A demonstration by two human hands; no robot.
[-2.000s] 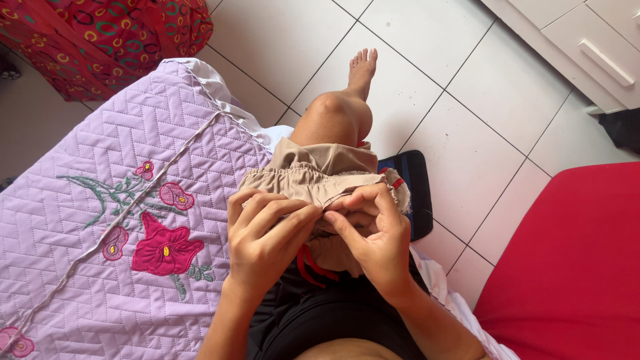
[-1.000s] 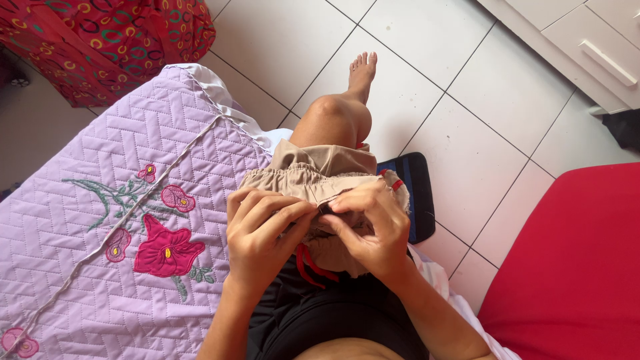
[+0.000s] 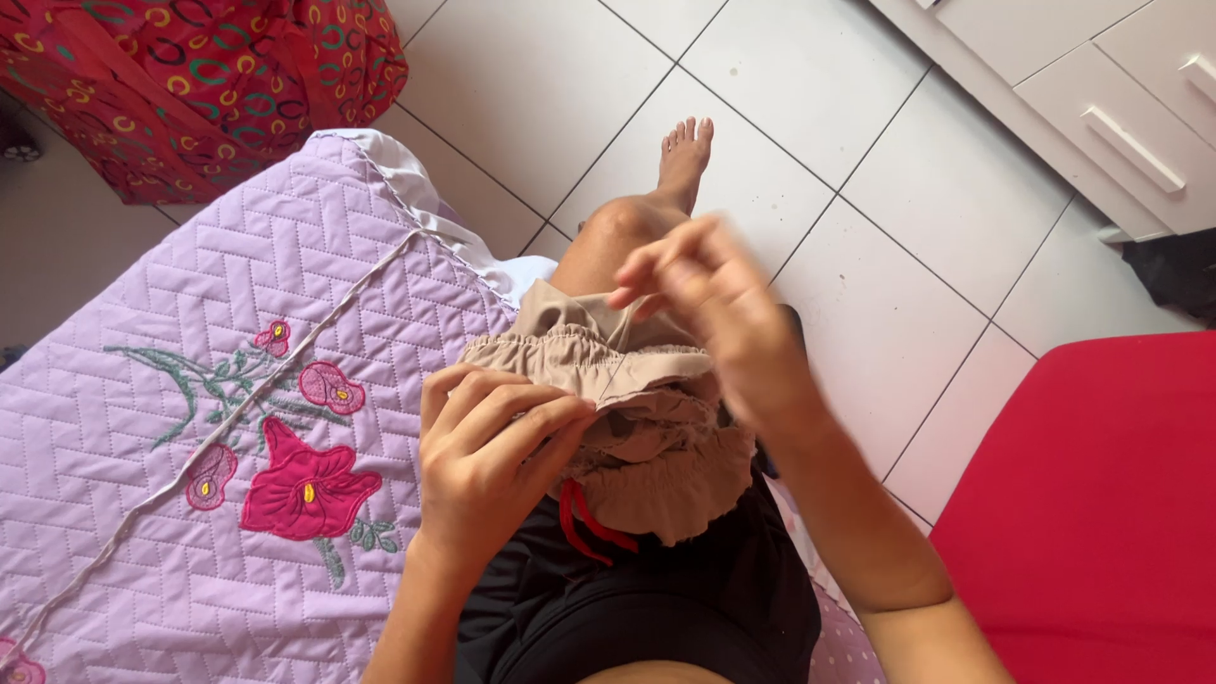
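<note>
A beige cloth garment (image 3: 655, 475) with gathered, elastic-like edges lies bunched over my lap. My left hand (image 3: 499, 442) pinches its upper edge between thumb and fingers. Raised above the garment's right side, my right hand (image 3: 708, 304) is blurred, its fingers bent; whether a thread or needle is between them cannot be told. A thin dark line, like thread, runs across the cloth near my left fingertips. A red ribbon or cord (image 3: 589, 527) hangs at the garment's lower edge, over my black clothing (image 3: 627, 608).
To the left lies a lilac quilted cover (image 3: 123, 427) with embroidered flowers and a twisted cord (image 3: 171, 489) across it. A red patterned bag (image 3: 218, 85) stands at the upper left. White drawers (image 3: 1092, 104) are at the upper right, a red padded surface (image 3: 1092, 513) at the lower right.
My right hand has moved up and away from my left hand, off the garment's edge where both hands were together. My left hand still pinches the cloth.
</note>
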